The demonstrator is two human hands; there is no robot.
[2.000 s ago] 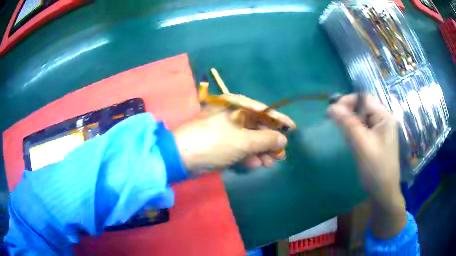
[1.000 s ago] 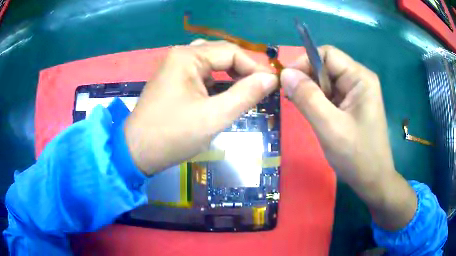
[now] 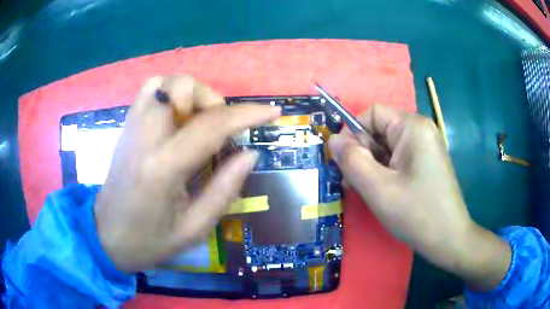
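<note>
The open tablet (image 3: 293, 286) lies insides up, with a blue main board (image 3: 283, 256), a silver-grey shield cover (image 3: 286, 211) and yellow tape strips (image 3: 321, 210). My left hand (image 3: 169, 175) is over its left half, thumb and forefinger apart; a flex cable with a dark end (image 3: 161, 96) is held among its other fingers. My right hand (image 3: 410, 175) holds dark metal tweezers (image 3: 344, 114) pointing up-left. Its thumb tip is at the tablet's upper right edge, beside an orange flex cable (image 3: 295, 121). Whether the thumb presses this cable cannot be told.
The tablet rests on a red foam pad (image 3: 374, 265) on the green bench (image 3: 241, 21). A yellow stick (image 3: 436, 108) lies right of the pad. A loose small flex cable (image 3: 511, 158) lies farther right. Part of a ribbed clear tray (image 3: 537, 84) shows at the right edge.
The hands have parted from the cable they pinched together above the tablet. My left hand has moved left and its thumb and forefinger have opened. My right hand has come down to the tablet's upper right edge.
</note>
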